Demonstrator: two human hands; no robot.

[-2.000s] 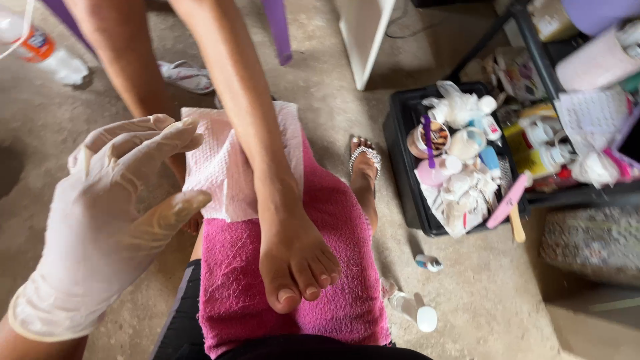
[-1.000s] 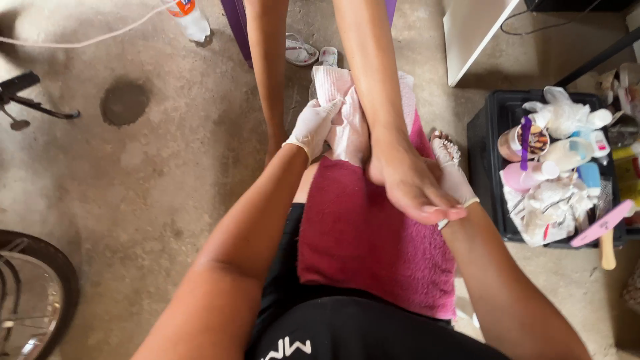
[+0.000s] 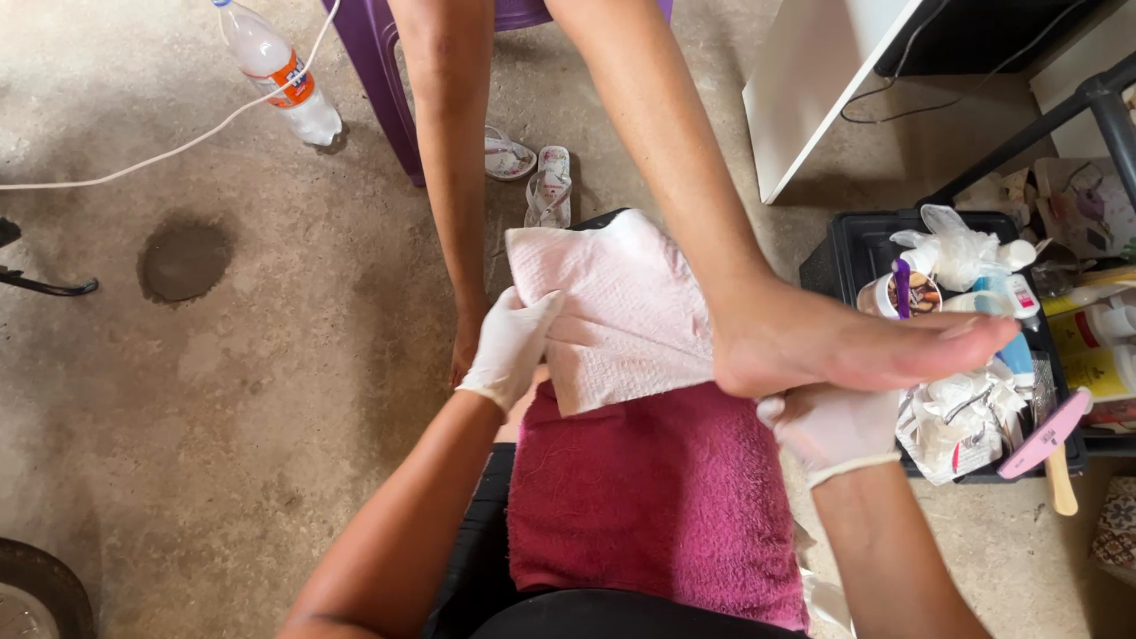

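My left hand, in a white glove, grips the near-left edge of a pale pink paper towel. The sheet lies spread over the far part of a magenta terry towel on my lap. My right hand, gloved too, is under the sole of another person's raised foot and supports it; its fingers are partly hidden by the foot. The heel is beside the paper towel's right edge, and the toes point right. The person's other leg reaches down left of the paper towel.
A black tray at right holds bottles, a cup, crumpled wipes, a pink nail file and a wooden spatula. Flip-flops lie near a purple plastic chair. A plastic bottle and white cable are at upper left.
The paper towel, bunched at my left hand a second ago, is now spread out flatter. The foot, earlier resting over the magenta towel, is now held up with its toes toward the right.
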